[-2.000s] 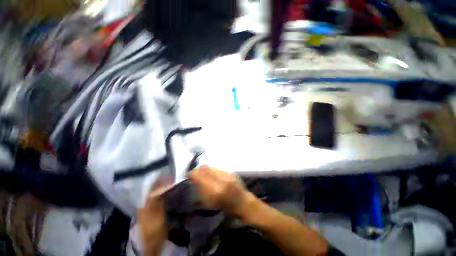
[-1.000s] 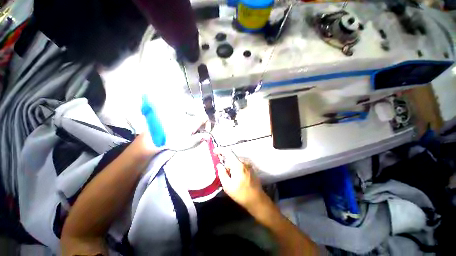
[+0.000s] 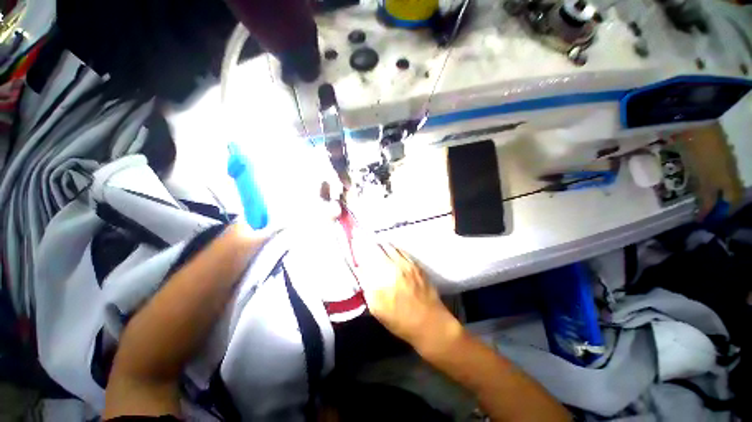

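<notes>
A light grey garment panel with black strips (image 3: 268, 354) runs from the lap up to the presser foot (image 3: 342, 185) of the white sewing machine (image 3: 511, 78). A red strip (image 3: 345, 306) lies along its edge, below the needle. My right hand (image 3: 396, 284) presses on the cloth's right edge beside the red strip, fingers toward the needle. My left hand (image 3: 262, 233) is on the cloth left of the needle; its fingers are washed out by the lamp glare. A blue tool (image 3: 247, 185) lies just above it.
A smartphone (image 3: 476, 188) and a blue-handled tool (image 3: 581, 179) lie right of the needle. Grey and black panels (image 3: 74, 189) are heaped at left. More panels (image 3: 660, 338) and a blue crate (image 3: 572, 313) are below right. A maroon covered object (image 3: 276, 33) hangs above.
Since two seconds ago the cloth has come from the lap to the needle. Over the last second the red strip has moved up under the foot, and my right hand lies flatter.
</notes>
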